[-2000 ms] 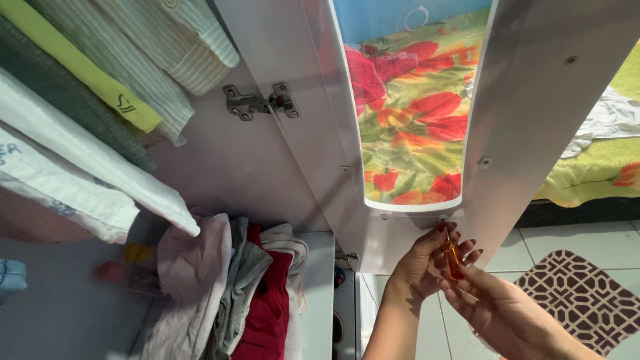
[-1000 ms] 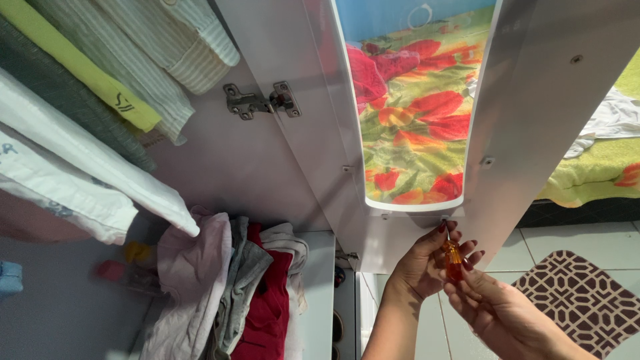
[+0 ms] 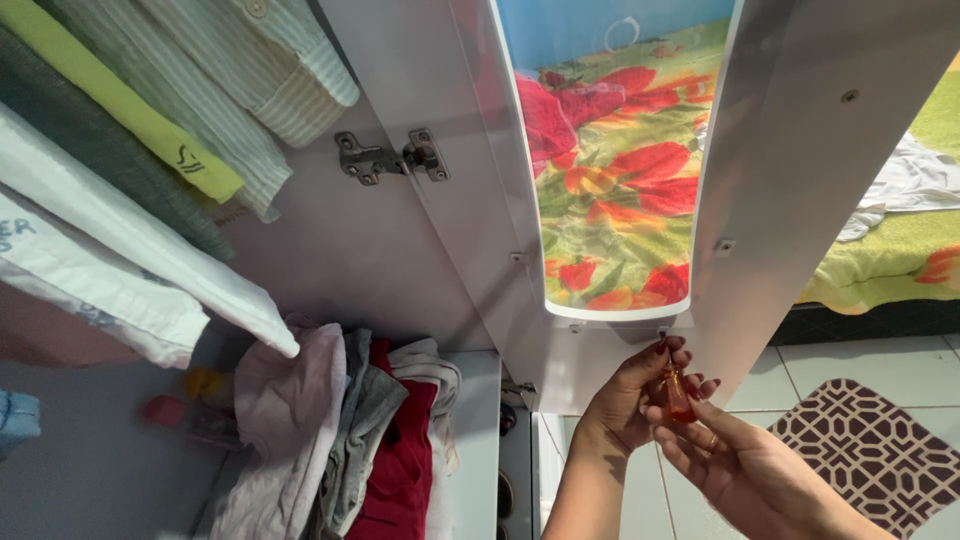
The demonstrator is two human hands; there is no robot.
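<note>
A small screwdriver with a translucent orange handle (image 3: 678,397) points up at a screw clip (image 3: 663,331) just below the mirror (image 3: 619,180) on a white wardrobe door (image 3: 780,135). My left hand (image 3: 626,397) pinches around the shaft and upper handle, its thumb and forefinger near the clip. From below and the right, my right hand (image 3: 735,457) grips the handle's lower end between thumb and fingers. The fingers hide part of the shaft, and whether its tip sits in the screw I cannot tell.
Left of the door, garments (image 3: 150,112) hang in the wardrobe above folded clothes (image 3: 397,465) on a shelf. A metal hinge (image 3: 394,157) joins door and side panel. To the right are a bed (image 3: 885,262) and a patterned mat (image 3: 870,450) on floor tiles.
The fingers of my right hand have shifted on the orange handle. Both hands stay below the mirror around the screwdriver.
</note>
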